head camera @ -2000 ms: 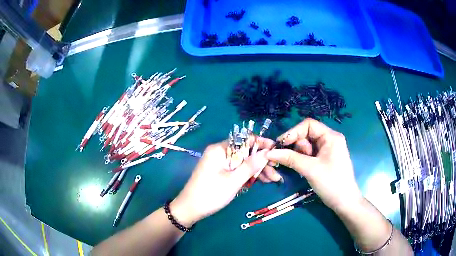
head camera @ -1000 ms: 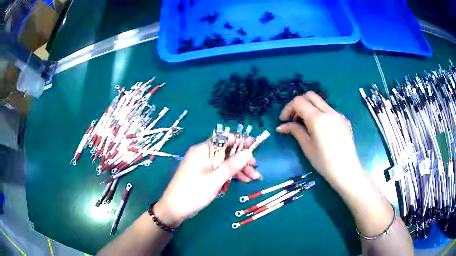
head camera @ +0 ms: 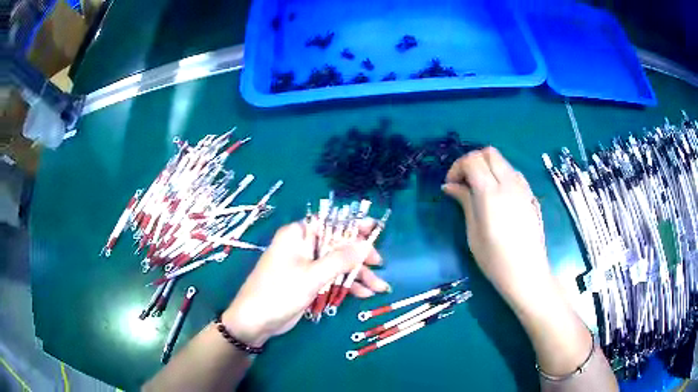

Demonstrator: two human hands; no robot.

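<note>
My left hand (head camera: 295, 268) holds a fanned bunch of short white lead wires (head camera: 350, 264), metal terminals up and red ends with ring terminals down. My right hand (head camera: 497, 203) is at the right edge of the heap of black sleeves (head camera: 367, 159), fingertips together; whether they hold a sleeve cannot be told. A small row of sleeved leads (head camera: 406, 325), red with rings at one end and dark at the other, lies below and between the hands. A loose pile of short lead wires (head camera: 187, 210) lies to the left.
A large blue tray (head camera: 398, 90) with scattered black pieces stands at the back, a small blue tray (head camera: 601, 61) beside it. A dense stack of long cables (head camera: 627, 245) lies at the right. A few dark-marked leads (head camera: 177, 325) lie at the lower left of the green bench.
My right hand has left the bunch and moved up and right to the black heap. The bunch has been turned and spread in my left hand. The row holds one more lead, at its top.
</note>
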